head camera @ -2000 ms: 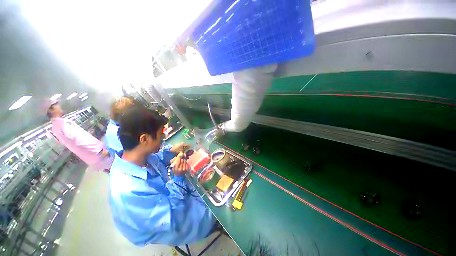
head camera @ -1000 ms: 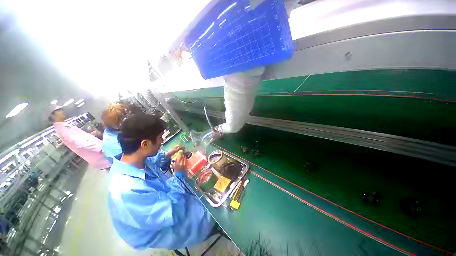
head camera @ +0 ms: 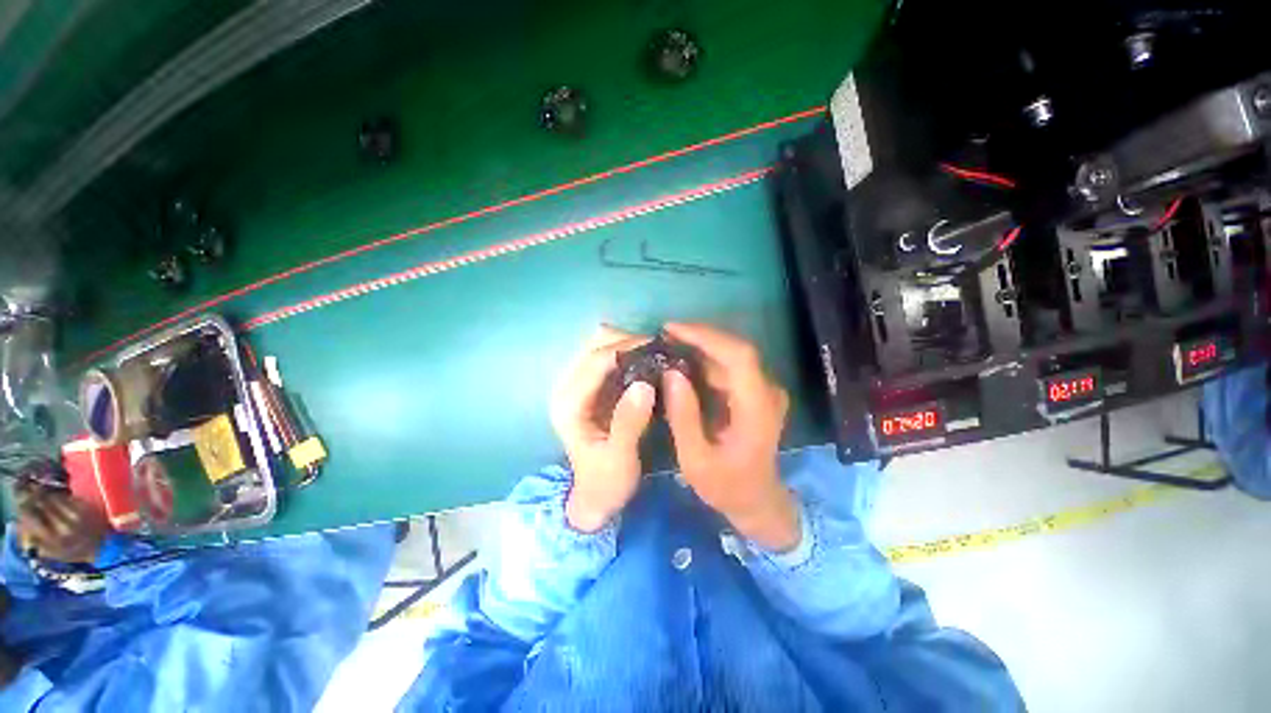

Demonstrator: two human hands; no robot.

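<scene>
A small dark round assembly [head camera: 652, 365] is held in the fingertips of both my hands, above the near part of the teal-green bench strip [head camera: 418, 404]. My left hand [head camera: 599, 425] grips its left side and my right hand [head camera: 728, 415] its right side, both thumbs on its near face. The fingers cover most of its edge. Several dark round assemblies lie spaced out on the darker green belt beyond the red line, one of them [head camera: 563, 109] ahead of my hands.
At right stands a black test fixture [head camera: 825, 348] with red digit displays [head camera: 913, 422]. Two thin L-shaped rods [head camera: 683, 262] lie on the bench. At left is a parts tray [head camera: 265, 460] holding a red container [head camera: 101, 481], beside a person's hands [head camera: 56, 518].
The view has swung down and to the right. My hands, the held assembly and the fixture now show. The blue bin and the arm under it are out of view.
</scene>
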